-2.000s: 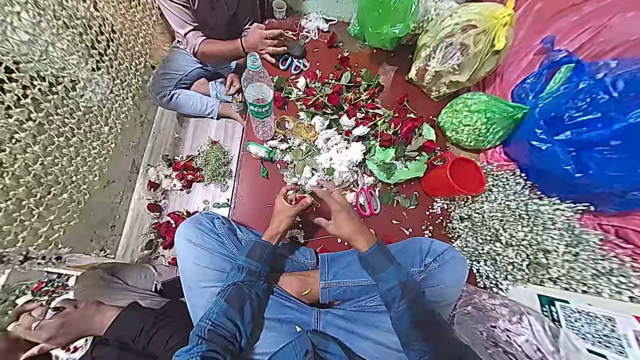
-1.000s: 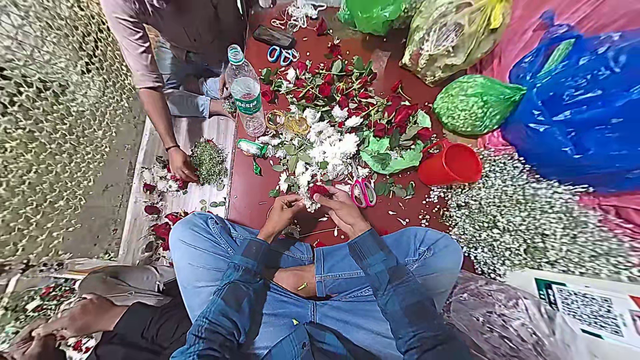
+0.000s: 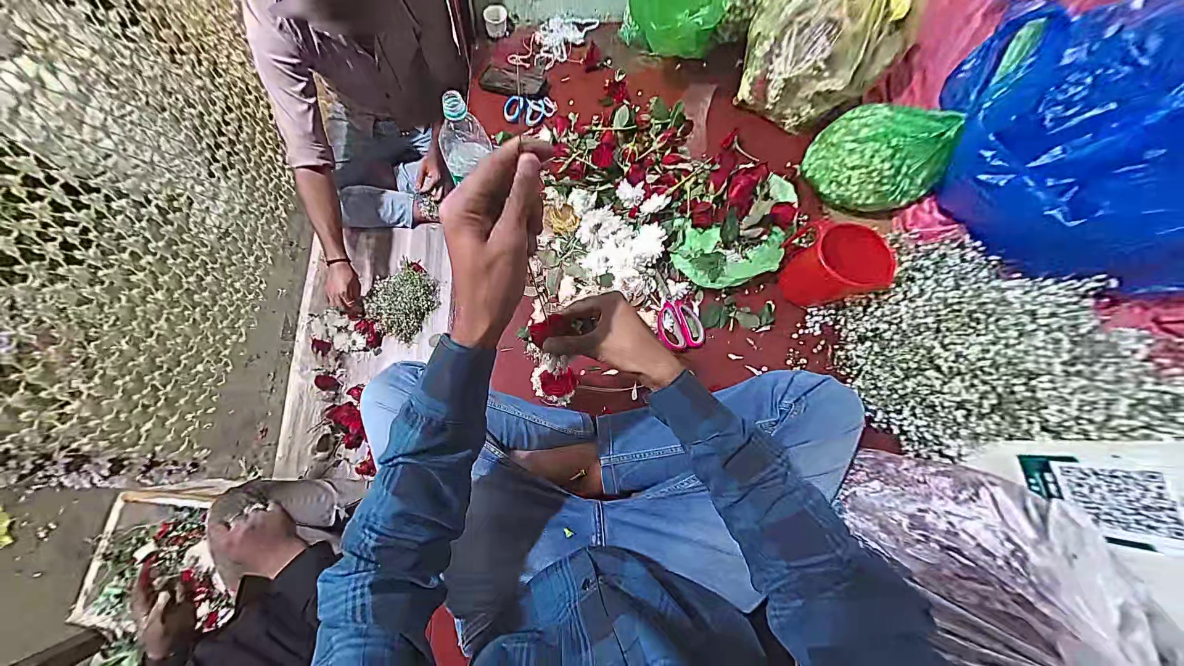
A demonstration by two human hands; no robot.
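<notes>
My left hand [image 3: 495, 236] is raised in front of the water bottle [image 3: 462, 139], thumb and forefinger pinched on what looks like a thin thread or needle, too fine to tell. Lower down, my right hand [image 3: 606, 338] holds a red rose head [image 3: 546, 328] by its fingertips. Just below it, a red rose with white petals around it [image 3: 557, 384] lies by my lap, seemingly on the same string. White flowers [image 3: 615, 245] are heaped beyond my hands, with cut red roses [image 3: 647, 153] behind them. Pink-handled scissors [image 3: 681, 324] rest right of my right hand.
A red plastic mug [image 3: 837, 264], small white blossoms [image 3: 962, 342], a green bag [image 3: 879, 157] and a blue bag [image 3: 1073, 148] are at the right. Blue-handled scissors [image 3: 530, 110] lie at the back. One person [image 3: 370, 83] reaches to flowers at left; another person's hands [image 3: 250, 536] are lower left.
My left hand has risen away from my right hand; the two were close together before. The person at the back left has leaned forward and reached down to the flowers on the left.
</notes>
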